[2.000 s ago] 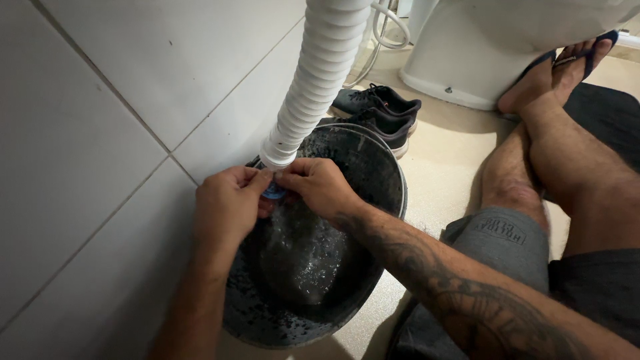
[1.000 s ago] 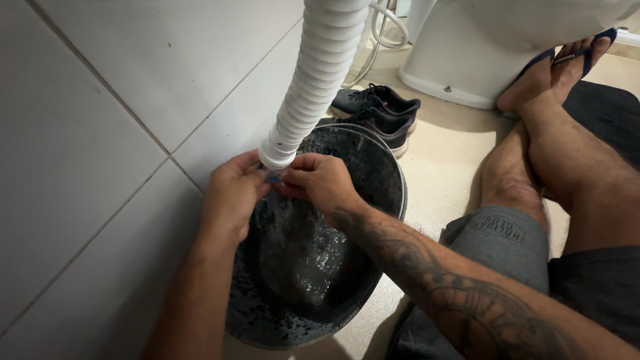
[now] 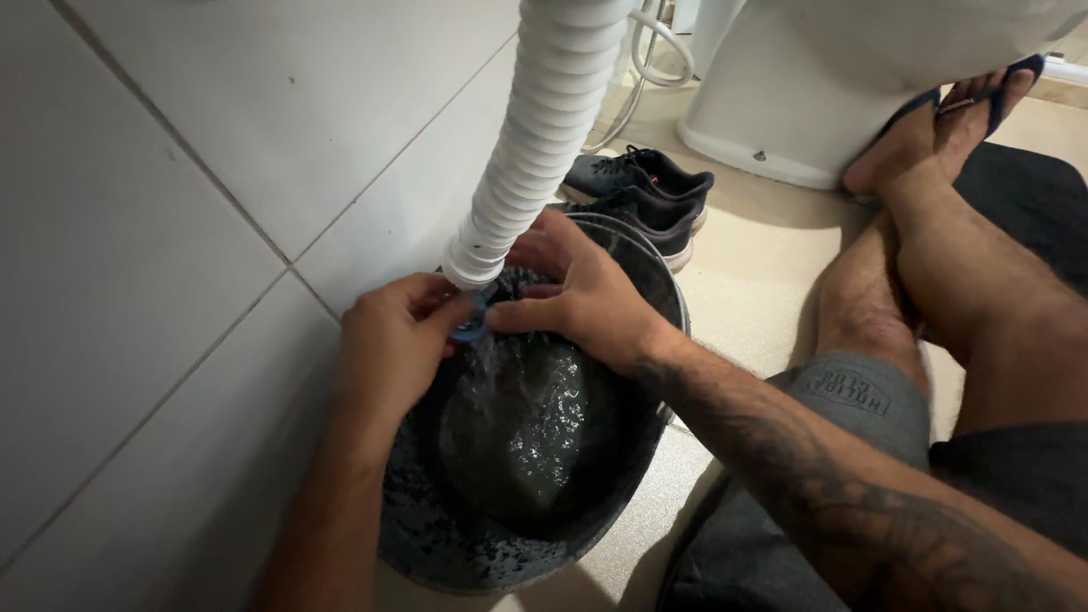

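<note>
A white corrugated flexible drain hose (image 3: 552,110) comes down from the top, its lower end hanging over a black bucket (image 3: 510,565) that holds dark water with a rippled surface. Just under the hose end, my left hand (image 3: 395,340) pinches a small blue, partly clear round piece (image 3: 469,321) between thumb and fingers. Water runs down from it into the bucket. My right hand (image 3: 586,293) is beside the hose end with its fingers spread and curved, the thumb at the right edge of the blue piece. Part of its fingers is hidden behind the hose.
White wall tiles (image 3: 153,280) rise close on the left. Dark sneakers (image 3: 642,195) stand behind the bucket. A white toilet base (image 3: 773,93) and thin hoses (image 3: 659,64) are farther back. Crossed legs (image 3: 943,246) in flip-flops lie at the right, near a dark mat (image 3: 1020,195).
My right hand has opened its fingers and moved up beside the hose end. The blue piece shows more plainly below the hose, and water now visibly falls from it.
</note>
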